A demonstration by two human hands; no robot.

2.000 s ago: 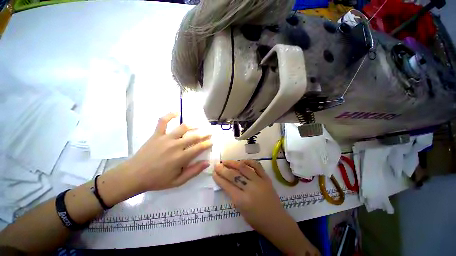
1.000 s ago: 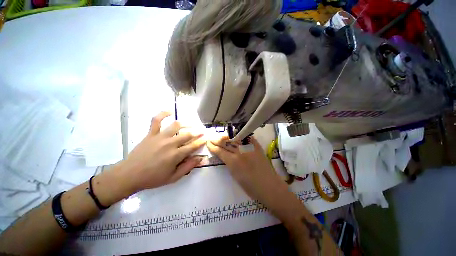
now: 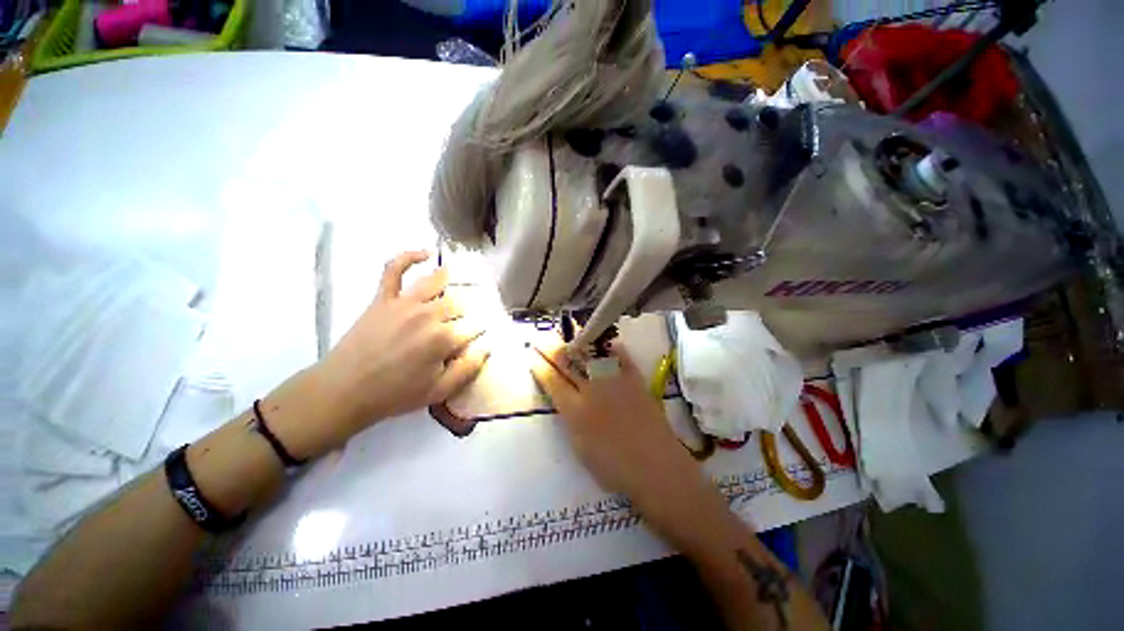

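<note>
The sewing machine head stands over the beige bed. My left hand lies left of the needle area, fingers bent, fingertips in the bright lamp glare. My right hand lies just below the presser foot area, its index finger stretched toward it. The glare washes out what lies under my fingertips, so I cannot tell whether fabric is held there. The needle is hidden. White cut pieces lie in overlapping piles at the left, with a long white piece beside them.
Yellow-handled scissors lie partly under a white fabric pile, with red handles beside them. More white pieces hang at the far right. A printed ruler runs along the front edge. A green basket stands top left.
My right hand has moved up toward the presser foot. My left hand has shifted slightly left, its thumb now drawn in. More of the bed's dark outline shows between my hands.
</note>
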